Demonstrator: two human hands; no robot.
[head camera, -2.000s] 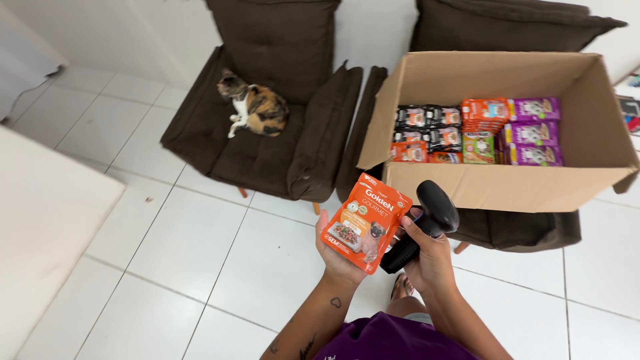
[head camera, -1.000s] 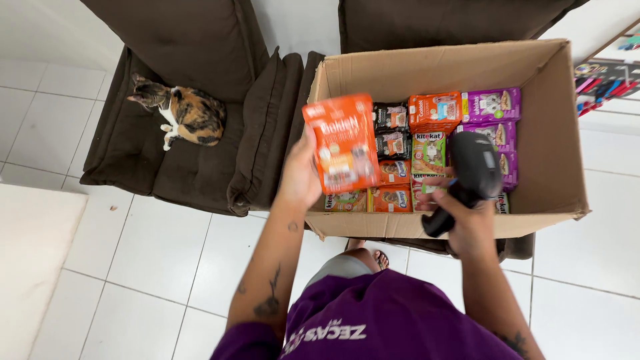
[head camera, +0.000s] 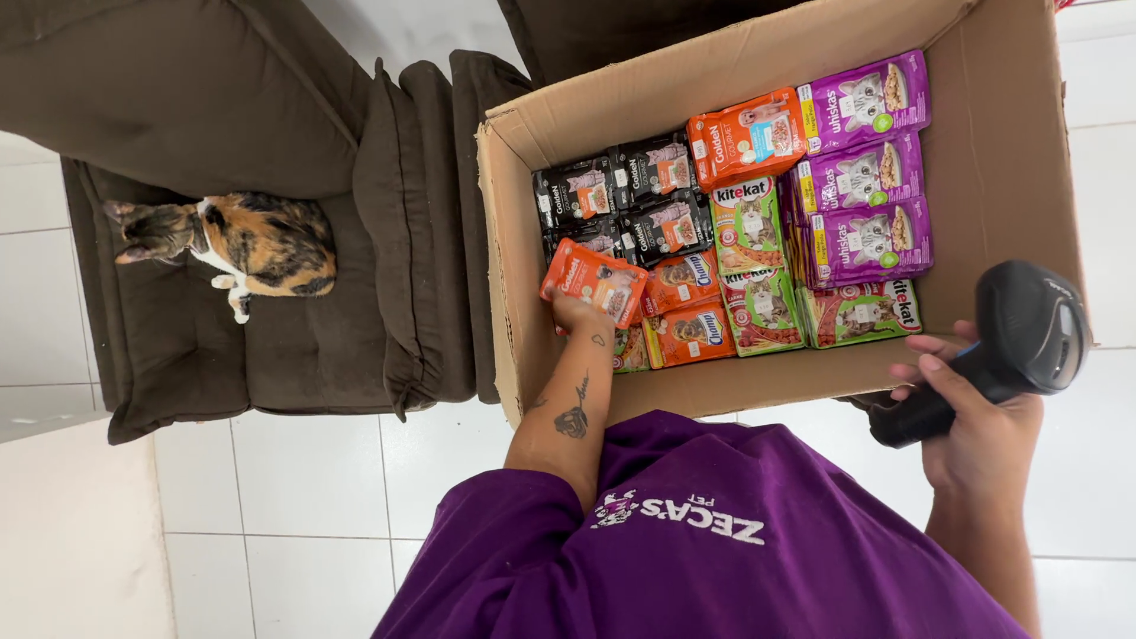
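My left hand reaches into the left part of a cardboard box and grips an orange Golden Gourmet pouch, tilted over other pouches. Black Golden pouches lie just behind it, and orange Champ pouches are to its right. Green Kitekat pouches fill the middle, with another orange Golden pouch behind them. Purple Whiskas pouches are stacked on the right. Outside the box's near right corner, my right hand holds a black handheld barcode scanner by its handle.
A calico cat lies on a dark brown cushioned seat left of the box. Another dark backrest stands behind the box. White floor tiles show in front, and a pale surface is at the lower left.
My left hand has carried the orange Golden pouch from in front of the box down into its left part. My right hand with the scanner has moved right, away from the pouches.
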